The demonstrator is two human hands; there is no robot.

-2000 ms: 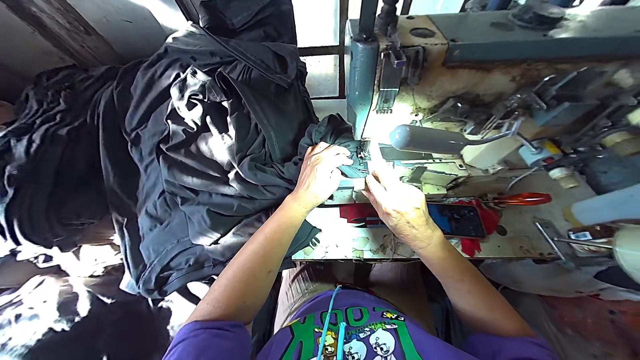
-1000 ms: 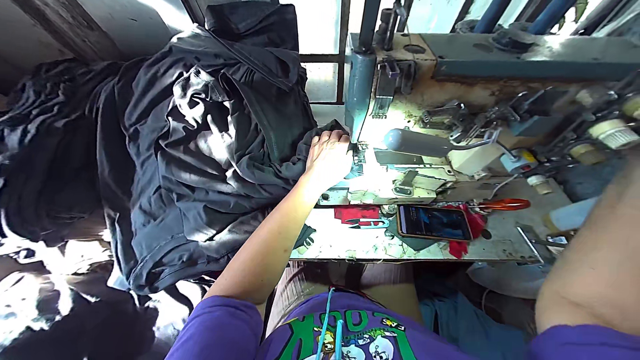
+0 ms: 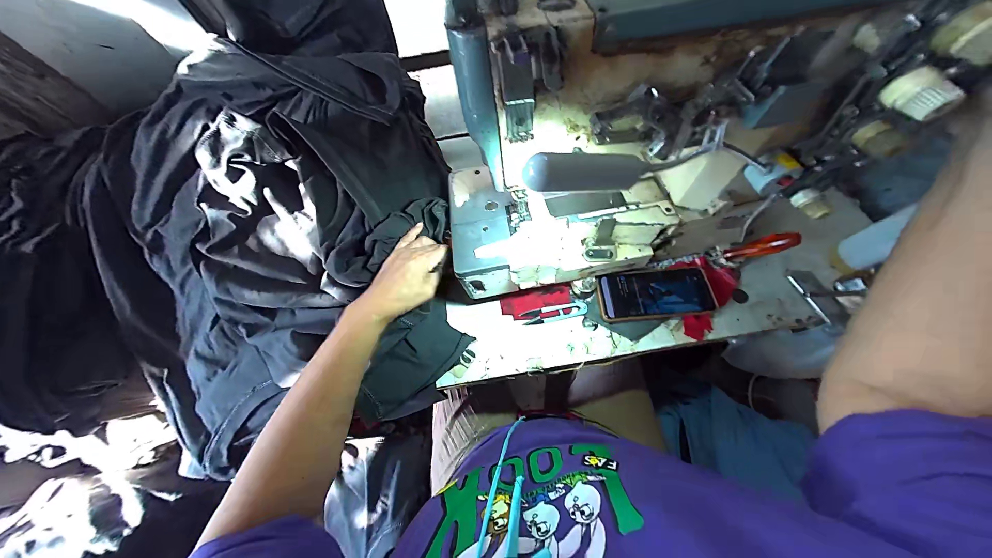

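Observation:
My left hand point(image 3: 407, 275) rests on the bunched edge of a dark garment point(image 3: 294, 194), just left of an overlock-type sewing machine point(image 3: 550, 248); whether its fingers grip the cloth is hard to tell. The garment lies in a large heap of dark cloth at the left. My right arm reaches up at the right edge of the view, and its hand is out of frame. A lamp with a grey, rounded head point(image 3: 585, 171) hangs over the brightly lit needle area.
On the table edge point(image 3: 511, 349) lie light-blue thread snips point(image 3: 554, 312), a smartphone point(image 3: 659, 294) on red and dark scraps, and an orange-handled tool point(image 3: 763, 246). Metal tweezers or a similar tool point(image 3: 808, 298) and a pale bottle point(image 3: 876, 236) are at the right. Thread guides and knobs point(image 3: 922, 93) stand at upper right.
Two seconds ago both hands were at the needle area. My right hand has left the view, its arm raised at the right. My left hand has moved left with the cloth, off the machine.

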